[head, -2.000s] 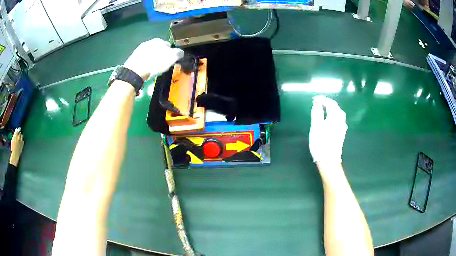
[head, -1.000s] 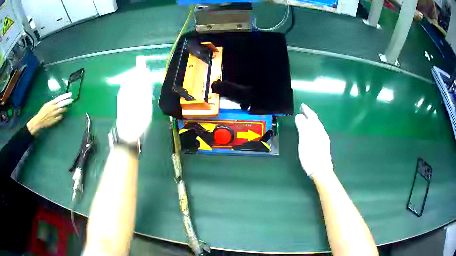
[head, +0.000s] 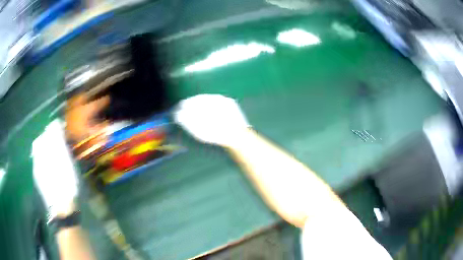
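The picture is strongly blurred. The orange fixture [head: 85,116] stands at the left side of the press bed, with the black pad [head: 137,81] right of it. The silver-grey press head [head: 96,73] shows over the fixture's far end. My left hand [head: 55,170], in a white glove, is just left of the fixture and the press front. My right hand [head: 212,118], in a white glove, is right of the press, close to its front corner. Blur hides the fingers of both hands and whether they hold anything. The red button [head: 127,160] is on the front panel.
The green bench [head: 193,203] curves away to the right. A faint, smeared dark outline, perhaps a phone frame [head: 364,114], lies on its right part. The mottled hose [head: 112,228] runs from the press to the near edge. A blue-white rack edge [head: 383,25] is at the upper right.
The view has swung right and tilted, so the press now sits further left. My right hand has moved left to the press. The press head now appears over the fixture. The neighbour's hand is out of view.
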